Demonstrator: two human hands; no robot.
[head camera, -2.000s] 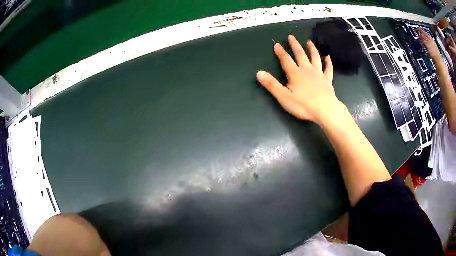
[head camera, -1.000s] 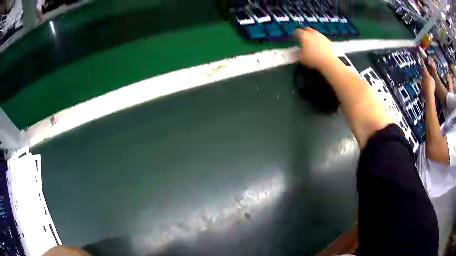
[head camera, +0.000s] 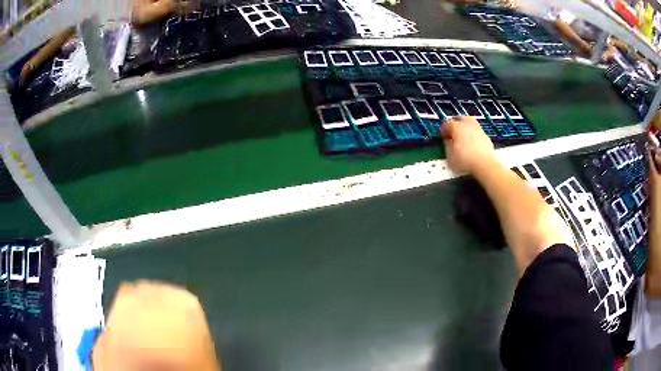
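Observation:
A large black blister tray (head camera: 366, 89) lies on the bright green belt. Rows of dark housings with white-bordered windows and blue-green lower parts (head camera: 396, 119) fill it. My right hand (head camera: 467, 145) reaches over the white rail with curled fingers on the tray's near edge, right of its middle; the fingertips are partly hidden. My left hand (head camera: 156, 326) is low at the left, blurred and cut off by the bottom edge, beside a blue wristband (head camera: 88, 346). Its fingers cannot be made out.
White backing sheets (head camera: 78, 304) and another tray (head camera: 32, 304) lie at the left. A dark soft lump (head camera: 478, 214) is under my right forearm, with white-and-black sticker sheets (head camera: 591, 232) to its right. Beyond the belt are more trays and other people's arms. A white post stands at left.
My right hand has gone from above the bench, fingers spread, to the tray's near edge with fingers curled. The view has tilted up and shows the whole tray. More of my left hand shows.

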